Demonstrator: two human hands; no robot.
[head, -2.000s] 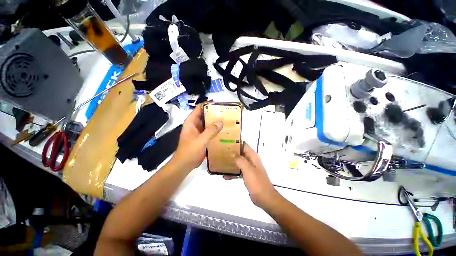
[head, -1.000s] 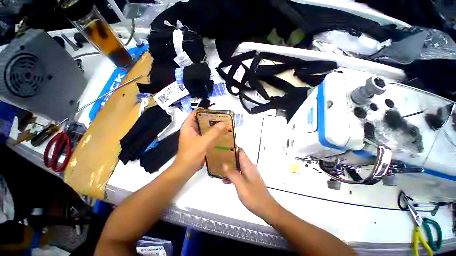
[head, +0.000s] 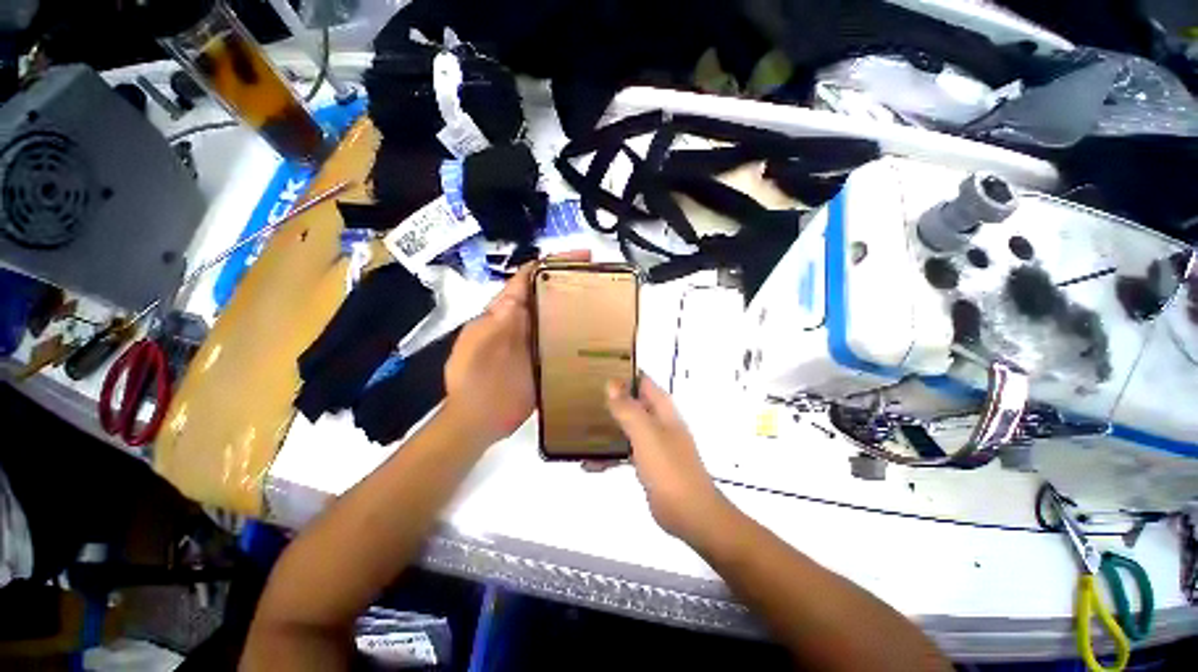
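Note:
A smartphone [head: 586, 365] with a lit, tan-coloured screen and dark edges is held upright over the white table, left of the sewing machine. My left hand [head: 497, 361] grips its left side, with fingers behind it and the thumb off the screen. My right hand [head: 661, 453] holds its lower right side, with the thumb over the lower right of the screen. The screen's text is too blurred to read.
The white sewing machine [head: 893, 282] stands at right, with yellow-and-green-handled snips [head: 1088, 565] near the front edge. Black bundles [head: 368, 335], tan wrapping [head: 243, 381], red-handled scissors [head: 135, 391] and a grey box [head: 99, 184] lie left. Black straps [head: 670, 177] lie behind.
My left thumb has come off the screen. The phone is more upright and slightly higher in view, and its screen content looks different. The whole view has shifted slightly.

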